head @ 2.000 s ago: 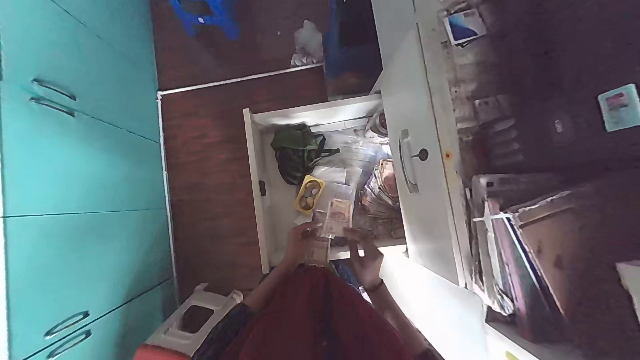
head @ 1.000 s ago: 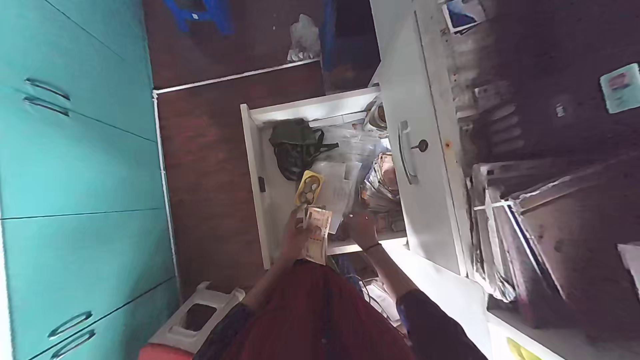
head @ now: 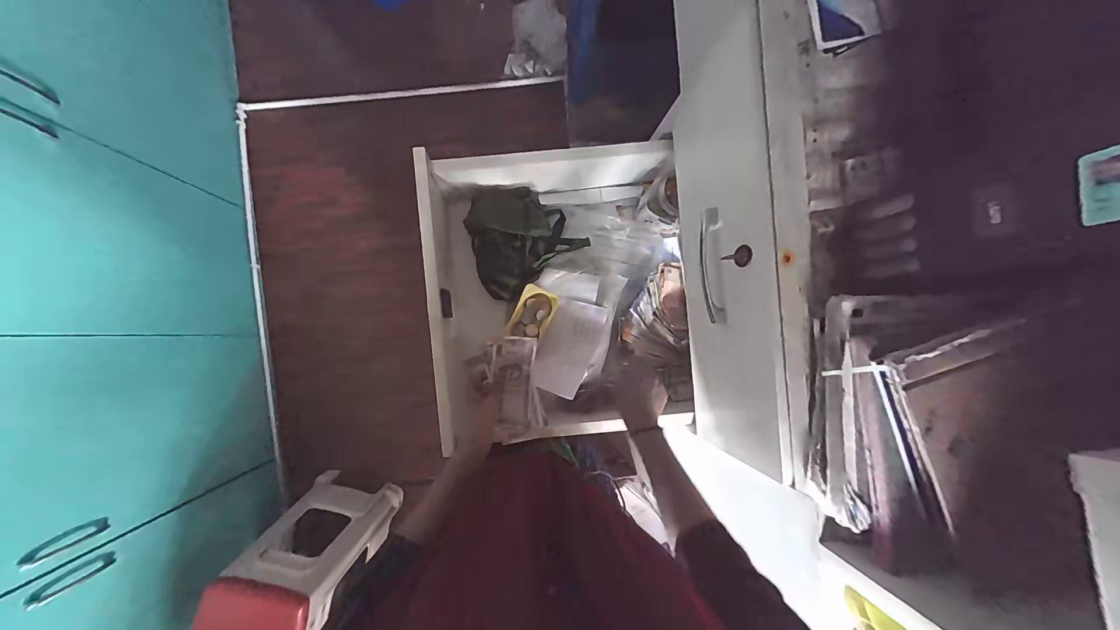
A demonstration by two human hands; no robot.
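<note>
My left hand point(head: 481, 398) grips several banknotes point(head: 514, 385) over the near left part of an open white drawer point(head: 435, 306). My right hand point(head: 643, 394) reaches into the drawer's near right part, beside a heap of banknotes point(head: 656, 306); its fingers are blurred, so I cannot tell whether they hold anything. A yellow tray of coins point(head: 532, 313) lies just beyond the held notes, with white papers point(head: 573, 346) to its right. Farther back in the drawer are a dark green bag point(head: 507, 236) and clear plastic bags point(head: 612, 236).
Teal cabinets point(head: 122, 262) line the left side. A white plastic stool point(head: 341, 516) stands at the lower left. The white cabinet front with a handle point(head: 713, 262) and a key is right of the drawer. Folders point(head: 884, 437) stand upright farther right.
Both hands were close together at the banknotes two seconds ago; my right hand has since moved away to the right, into the drawer. My left hand still holds notes. The view has shifted closer.
</note>
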